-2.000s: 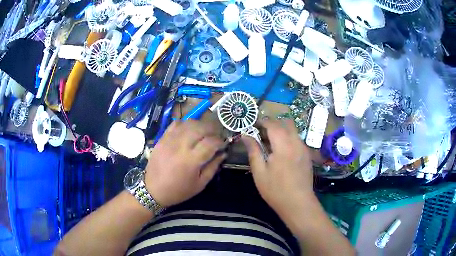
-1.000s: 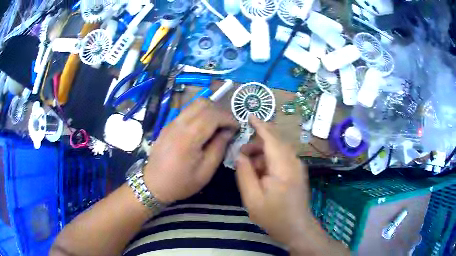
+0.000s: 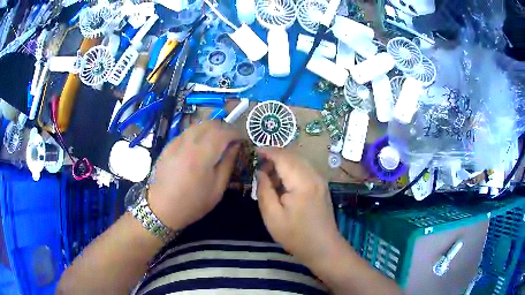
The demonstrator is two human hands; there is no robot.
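A white round slotted fan head [image 3: 271,124] lies on the brown bench top near the front edge, just beyond my fingertips. My left hand [image 3: 198,170] is bent at the left below it, with a metal watch on the wrist. My right hand [image 3: 290,196] is below the fan head, fingers curled. Small dark and greenish parts and a bit of white show between the two hands at the bench edge, too small and blurred to name. What each hand's fingers hold is hidden.
Blue-handled pliers [image 3: 137,118] and an orange-handled tool [image 3: 72,101] lie left. White fan handles [image 3: 356,135], small green circuit boards [image 3: 331,118] and a purple ring [image 3: 386,158] lie right. A blue crate [image 3: 34,230] and green crate [image 3: 397,230] stand below.
The view has shifted. My right index finger, on the fan head's lower edge a second ago, is now curled below it. My hands remain close together at the bench edge.
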